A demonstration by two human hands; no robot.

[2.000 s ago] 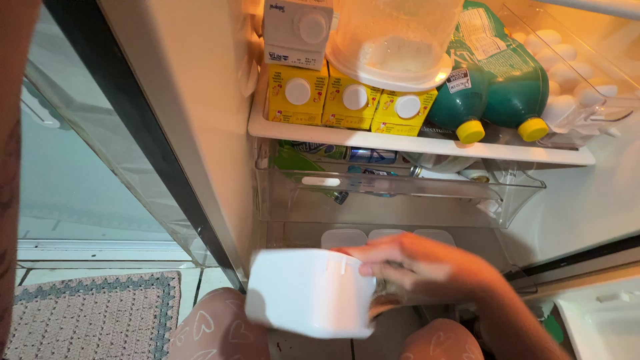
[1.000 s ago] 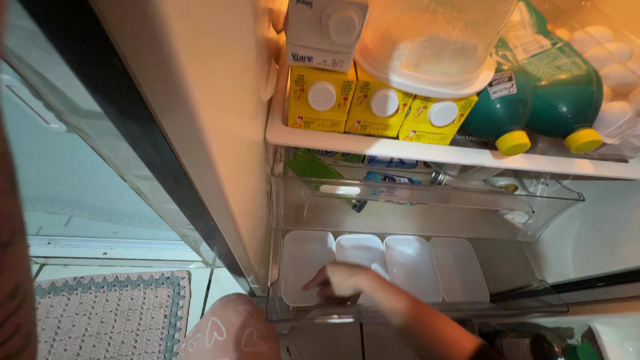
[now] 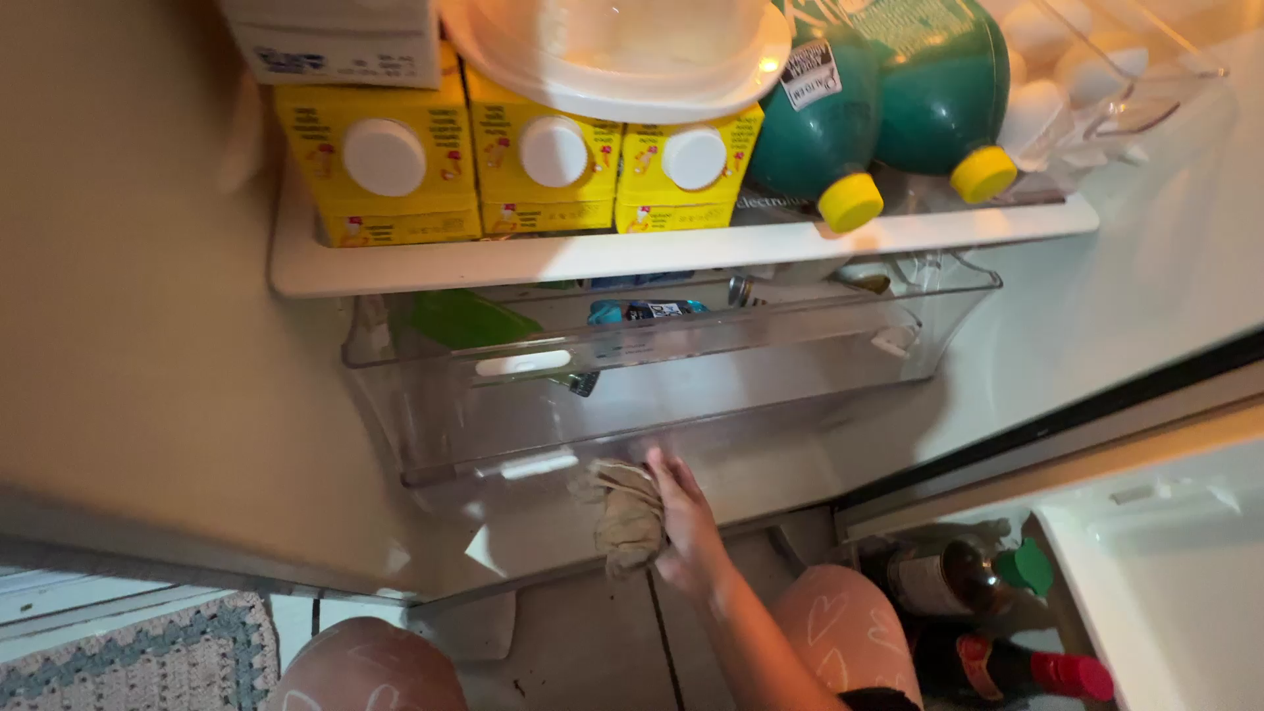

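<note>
My right hand (image 3: pixel 688 523) is closed around a crumpled beige cloth (image 3: pixel 629 518), just in front of the fridge's bottom ledge. Above it is a clear plastic fridge drawer (image 3: pixel 691 415), in which a green item (image 3: pixel 474 318) and a blue packet (image 3: pixel 647 312) show through. Below the drawer, the white fridge floor (image 3: pixel 780 474) is partly visible. My left hand is out of the picture.
The shelf edge (image 3: pixel 592 259) holds yellow cartons (image 3: pixel 385 163), a clear tub (image 3: pixel 632 49), green bottles (image 3: pixel 943 89) and eggs (image 3: pixel 1101 69). Door bottles (image 3: pixel 987 662) lie right. A crocheted rug (image 3: pixel 148 662) is on the floor left; two knees are below.
My right hand held a white container, then reached among several white bins in the bottom drawer; now it holds a cloth. Those bins and the lower drawer are out of sight. The view is closer.
</note>
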